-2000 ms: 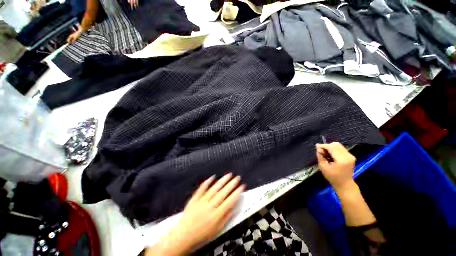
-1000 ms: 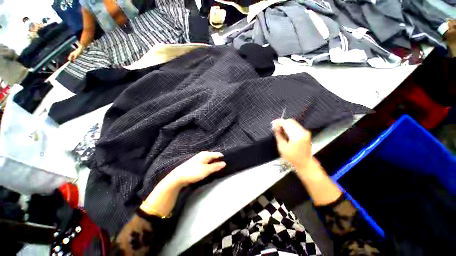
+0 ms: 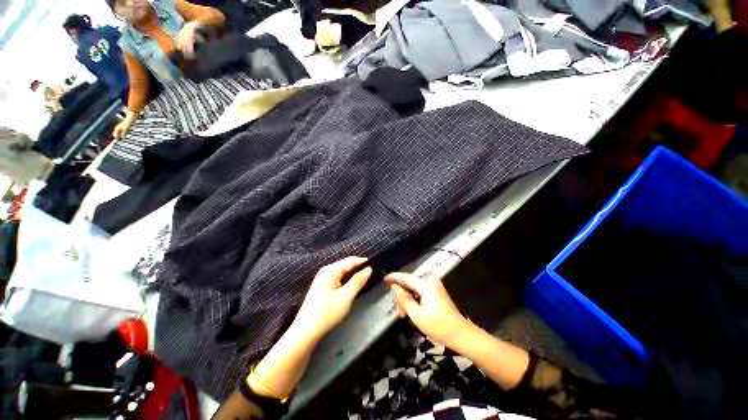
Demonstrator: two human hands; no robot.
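The dark checked garment (image 3: 328,176) lies rumpled over the white tabletop, its near edge along the table's front edge. My left hand (image 3: 335,291) pinches that near edge between thumb and fingertips. My right hand (image 3: 426,308) is just right of it, past the garment's edge, with thumb and index finger pinched together. A needle or thread between those fingertips is too small to make out. A rounded plain black piece (image 3: 394,89) lies at the garment's far side.
A blue bin (image 3: 603,217) stands below the table at right. A dark red tray (image 3: 174,392) with shiny bits and a white bag (image 3: 70,275) are at left. Grey garments (image 3: 447,41) lie at the far side. A person (image 3: 156,49) handles striped cloth (image 3: 193,107) across the table.
My right hand has come down and left from above the garment to beside my left hand. The near edge, earlier turned back showing plain black, now shows mostly checked cloth.
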